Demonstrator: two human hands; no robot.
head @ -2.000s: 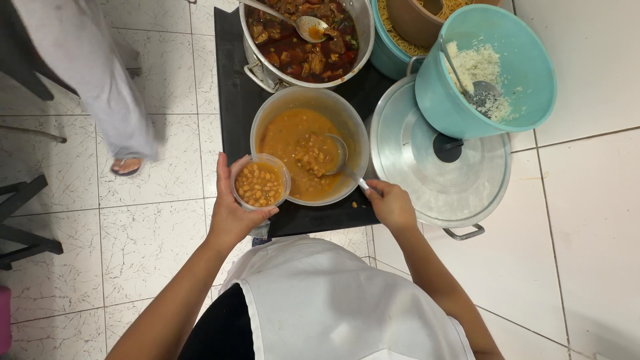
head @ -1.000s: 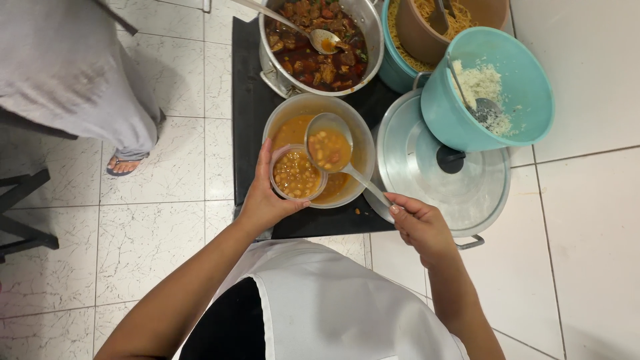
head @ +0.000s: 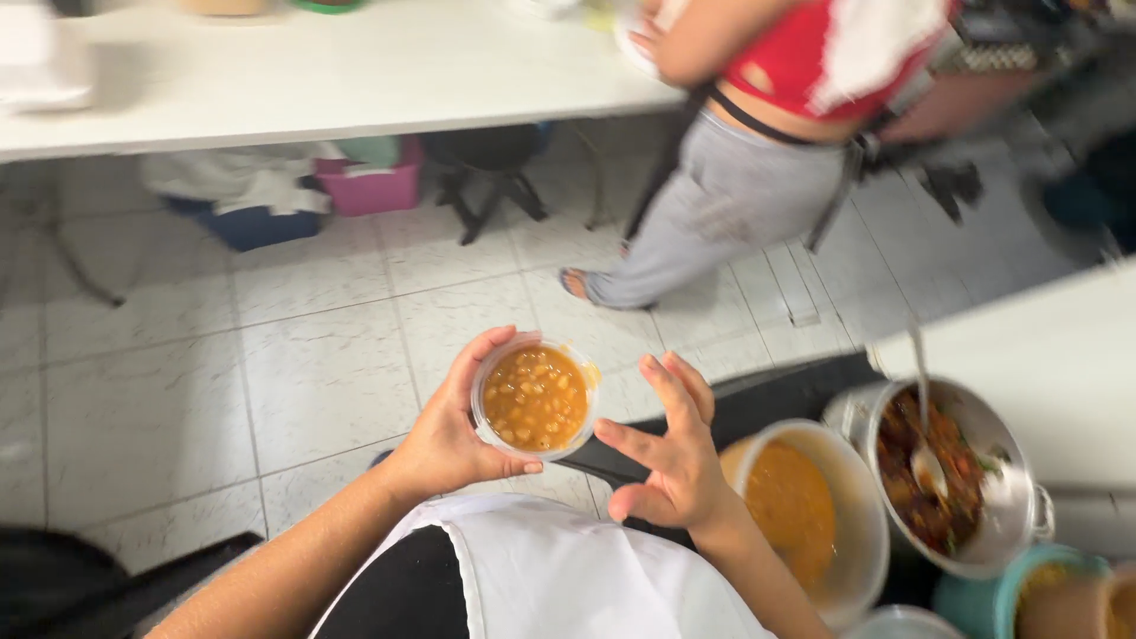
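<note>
My left hand [head: 461, 426] holds a clear round plastic cup [head: 535, 397] filled with beans in orange-brown broth, and some broth smears its rim. Just right of the cup, my right hand [head: 666, 453] is empty, its fingers spread apart without touching it. Behind my right forearm stands a translucent tub [head: 865, 515] of the same bean stew. Beside the tub is a metal pot [head: 1007, 497] of dark meat stew with a metal spoon [head: 928, 466] in it. The ladle cannot be seen now.
A long white table [head: 355, 80] runs across the top. Under it are a pink basket [head: 377, 191], a blue bin [head: 257, 229] with cloth, and a stool base. A person in grey trousers [head: 719, 195] stands beyond the cup. Teal and brown containers [head: 1003, 595] sit lower right.
The view has swung left. My right hand has let go of the ladle. The cup in my left hand has moved away from over the stew tub and looks fuller.
</note>
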